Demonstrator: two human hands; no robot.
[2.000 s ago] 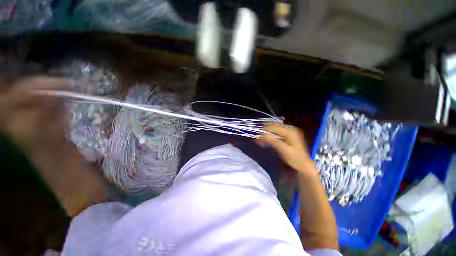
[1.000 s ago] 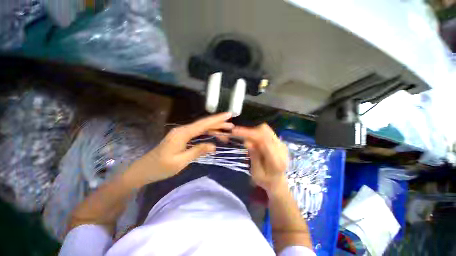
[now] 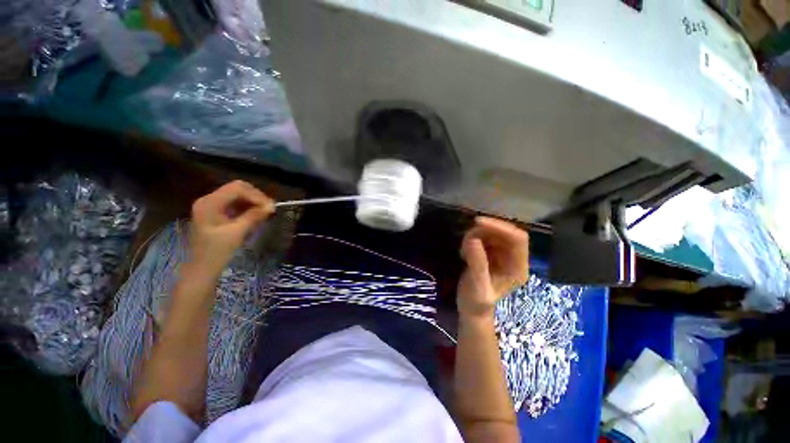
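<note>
The winding posts [image 3: 390,195] show as a blurred white drum in front of the dark hub. A white cable [image 3: 316,202] runs straight from the drum to my left hand [image 3: 229,216], which pinches it between thumb and fingertips, left of the drum. My right hand [image 3: 495,264] is right of the drum, fingers curled and raised; I cannot tell whether it holds anything. Several loose white cables [image 3: 355,292] lie fanned across my dark-covered lap, below the drum.
The off-white machine [image 3: 520,95] fills the upper right, its dark tying head [image 3: 593,247] jutting out. A blue bin [image 3: 591,363] holds coiled cables [image 3: 533,346]. A grey-white cable bunch [image 3: 147,311] and bagged parts [image 3: 56,260] lie left. Clear bags [image 3: 225,95] lie on the bench.
My hands were together just below the two separate posts and are now apart, left and right. The posts have become a spinning drum with cable stretched to my left hand. The view has shifted.
</note>
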